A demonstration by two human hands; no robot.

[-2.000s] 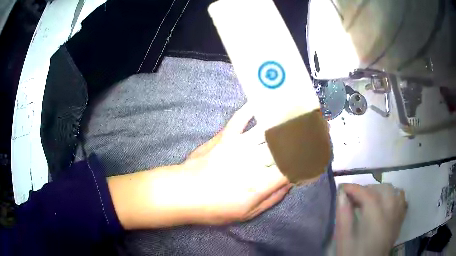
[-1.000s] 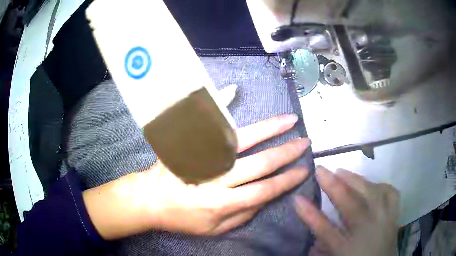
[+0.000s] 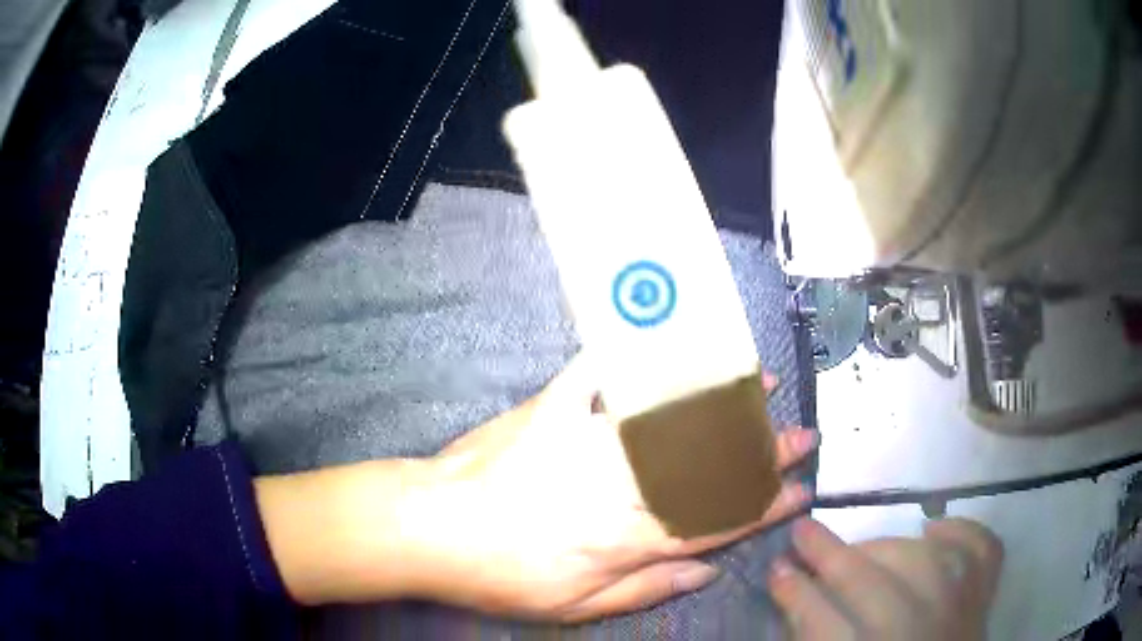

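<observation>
The denim panel [image 3: 376, 294] lies with its grey side up and a black part [image 3: 319, 119] with pale stitching beyond it. Its right edge runs from beside the needle area [image 3: 820, 326] toward me. My left hand [image 3: 501, 513] lies flat on the grey cloth, fingers spread toward that edge. The cream lamp [image 3: 645, 238] with a brown tip hangs over it and hides part of the fingers. My right hand [image 3: 895, 582] is at the panel's near right edge, fingertips bent at the cloth. Its grip is unclear, and the picture's bottom edge cuts it off.
The sewing machine head [image 3: 952, 138] fills the upper right. Round metal pieces [image 3: 895, 328] and a bent metal guard [image 3: 1002, 407] sit below it. The white table [image 3: 88, 313] shows at left and right, with a dark line across its right part.
The view has shifted, so the lamp and machine head appear farther right and lower. The lamp now covers more of my left fingers. My right hand appears lower, still at the panel edge.
</observation>
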